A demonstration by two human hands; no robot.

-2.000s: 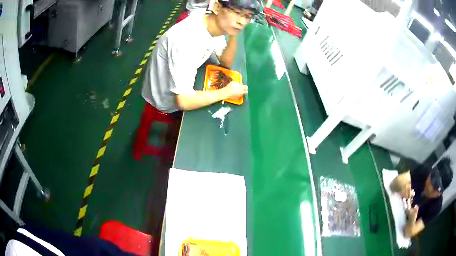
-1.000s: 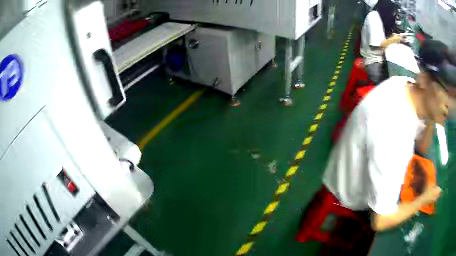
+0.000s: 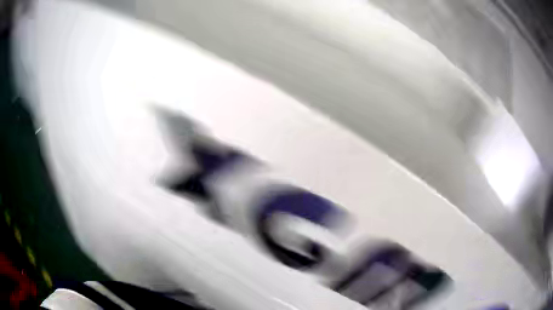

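Note:
A large white machine panel [image 3: 242, 115] with big dark blue letters [image 3: 297, 227] fills most of the head view, close in front and blurred. Neither of my hands is in the picture. A dark sleeve or garment with white stripes [image 3: 130, 295] shows at the bottom left edge; no hand shows with it. No tray or small parts are in view.
Green floor [image 3: 27, 145] shows along the left edge, with a bit of yellow-black floor tape [image 3: 27, 251]. A blurred red thing [image 3: 15, 281] is at the bottom left corner. A grey, shiny machine surface [image 3: 424, 109] curves across the upper right.
The view has swung left, away from the green bench, the orange tray and the person in white, past the floor aisle, to a close white machine.

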